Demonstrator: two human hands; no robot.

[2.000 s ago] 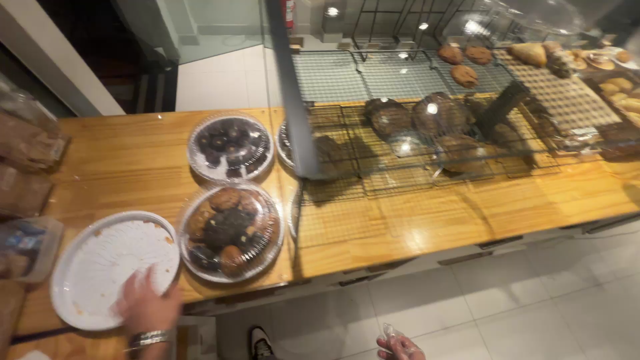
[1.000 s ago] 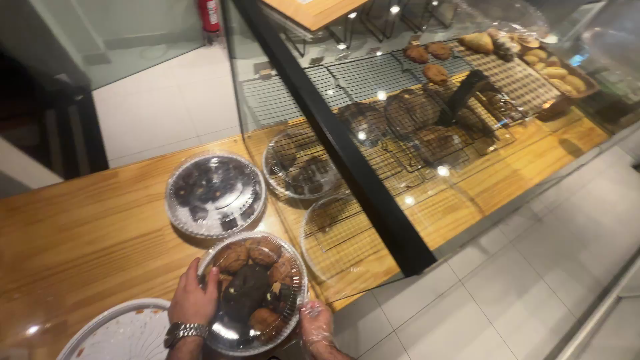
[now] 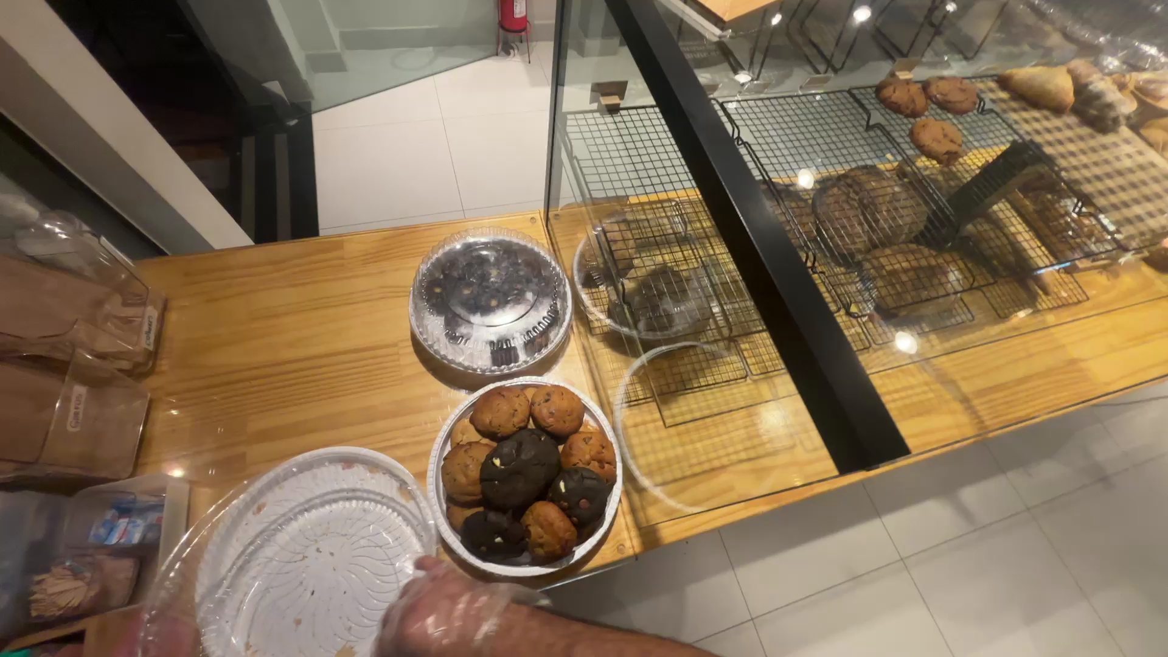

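Note:
My right hand [image 3: 443, 610], in a clear plastic glove, grips the right edge of a clear plastic lid [image 3: 172, 547] held over a round white tray [image 3: 315, 547] with crumbs. At the lid's lower left edge, a blurred patch appears to be part of my left hand [image 3: 169, 634]; its grip is unclear. Right of the tray stands an uncovered round white container [image 3: 434, 479] full of light and dark cookies [image 3: 520, 468]. Behind it, a lidded round container [image 3: 491, 299] holds dark baked pieces.
A glass display case with a black frame bar [image 3: 753, 237] stands to the right, with wire racks [image 3: 794, 137], cookies [image 3: 937, 140] and pastries [image 3: 1037, 88]. Clear bins [image 3: 109, 401] of brown paper goods line the left side. The wooden counter's front edge [image 3: 730, 497] drops to a tiled floor.
The lid is off the cookie container, which both hands held a second ago. It is now over the white tray at the left, with my right hand. The view has shifted.

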